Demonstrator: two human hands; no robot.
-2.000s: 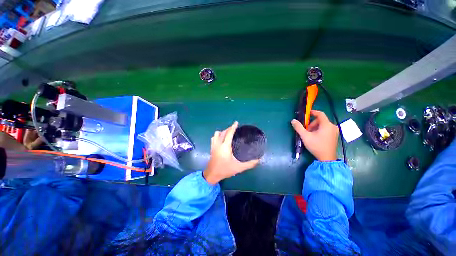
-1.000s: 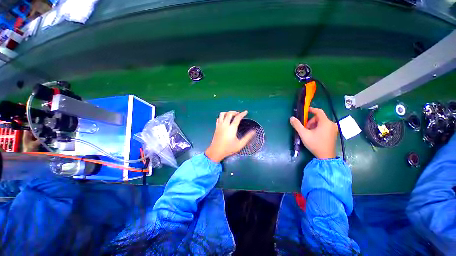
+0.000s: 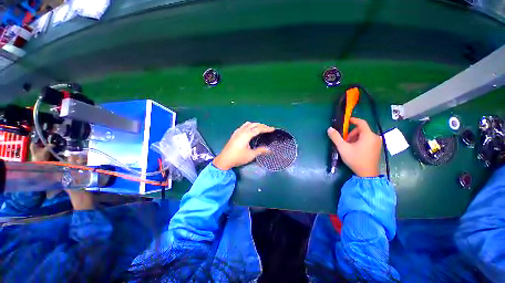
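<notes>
The round dark dish [image 3: 281, 153] with a dotted bottom lies on the green bench surface in front of me. My left hand [image 3: 243, 146] is at its left side, with fingers over its upper left rim and inside edge. My right hand [image 3: 359, 145] holds the black and orange electric screwdriver [image 3: 350, 110], its thin bit pointing down towards the bench's near edge. Two round units lie farther back, one at the left [image 3: 211, 77] and one above the screwdriver [image 3: 332, 76]. Screws in the dish are too small to tell.
A clear plastic bag [image 3: 185, 146] lies beside the blue box [image 3: 124, 119] at left. At right are a white slip [image 3: 395, 141], a metal post [image 3: 454, 80], a second round dish [image 3: 426, 153] and a pile of parts [image 3: 490, 138]. Neighbouring people's sleeves show at both sides.
The dish, earlier seen as a dark round with my left hand around it, now shows its dotted bottom. My left hand has shifted left on its rim. The two round units have moved slightly left.
</notes>
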